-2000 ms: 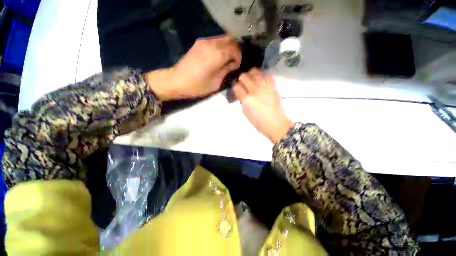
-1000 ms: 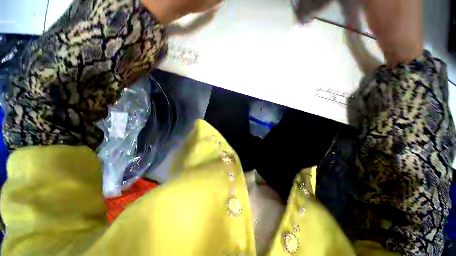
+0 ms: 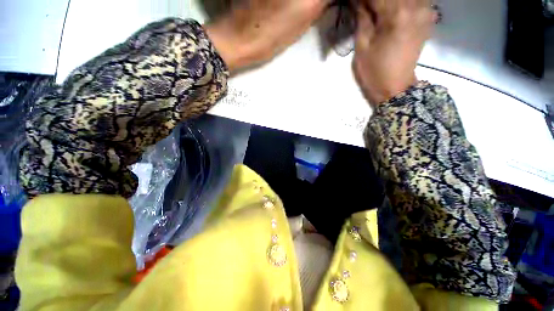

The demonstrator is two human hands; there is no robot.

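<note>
My left hand (image 3: 267, 30) is at the top edge of the picture, blurred and partly cut off. My right hand (image 3: 392, 45) is close beside it on the right, also blurred, its fingers near the top edge. A small dark blurred thing (image 3: 341, 27) shows between the two hands, over the white sewing table (image 3: 291, 91). I cannot tell what it is or which hand holds it. The black panel is not clearly in view.
A flat black rectangle (image 3: 525, 36) lies on the grey machine bed at the upper right. A clear crumpled plastic bag (image 3: 161, 200) hangs below the table's front edge at left, with something red (image 3: 152, 261) under it. Snakeskin-print sleeve covers are on both forearms.
The view has tilted down, so the machine head and black panel left the picture. Since one second ago, my right hand has moved left, close to my left hand.
</note>
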